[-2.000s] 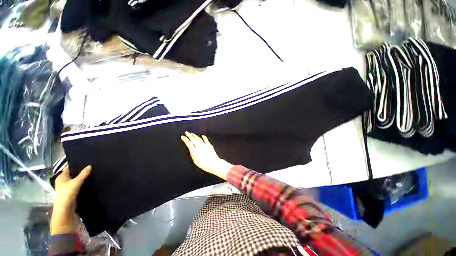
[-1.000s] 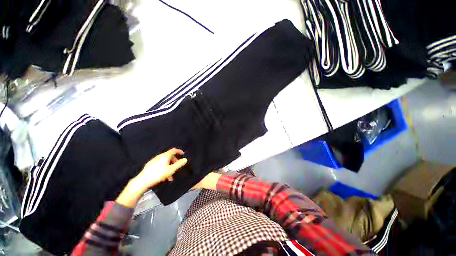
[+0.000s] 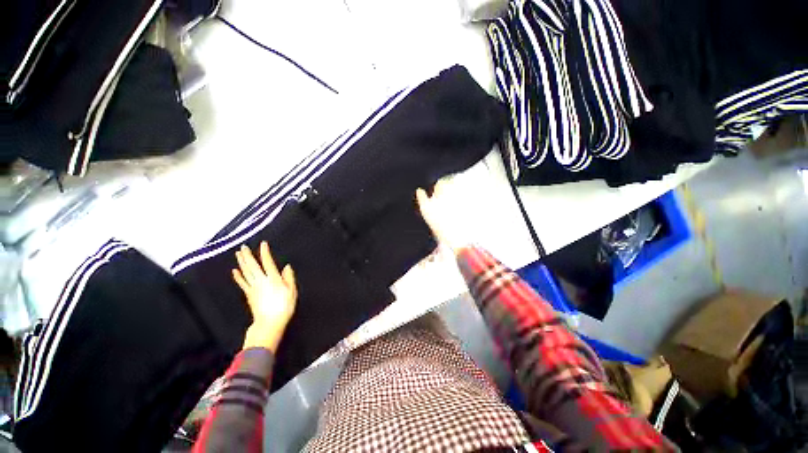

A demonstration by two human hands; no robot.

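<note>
Black track pants (image 3: pixel 372 177) with white side stripes lie on the white table in front of me. Their upper end points to the back right, and part of a leg is doubled over. My left hand (image 3: pixel 268 287) lies on the doubled part, fingers spread. My right hand (image 3: pixel 438 212) is at the lower right edge of the pants, fingertips on the cloth; whether it pinches the edge is unclear. More black striped cloth (image 3: pixel 106 345) spreads at the lower left and hangs over the table's front edge.
A stack of folded pants (image 3: pixel 567 88) with looped stripes lies at the back right, with more at the far right. A black garment heap (image 3: pixel 106 97) lies back left. A blue bin (image 3: pixel 673 232) and a cardboard carton (image 3: pixel 731 336) are on the floor at right.
The leg was flat and is now doubled over. Since a second ago, my left hand has opened onto the cloth and my right hand has come out to the pants' right edge. The view has shifted.
</note>
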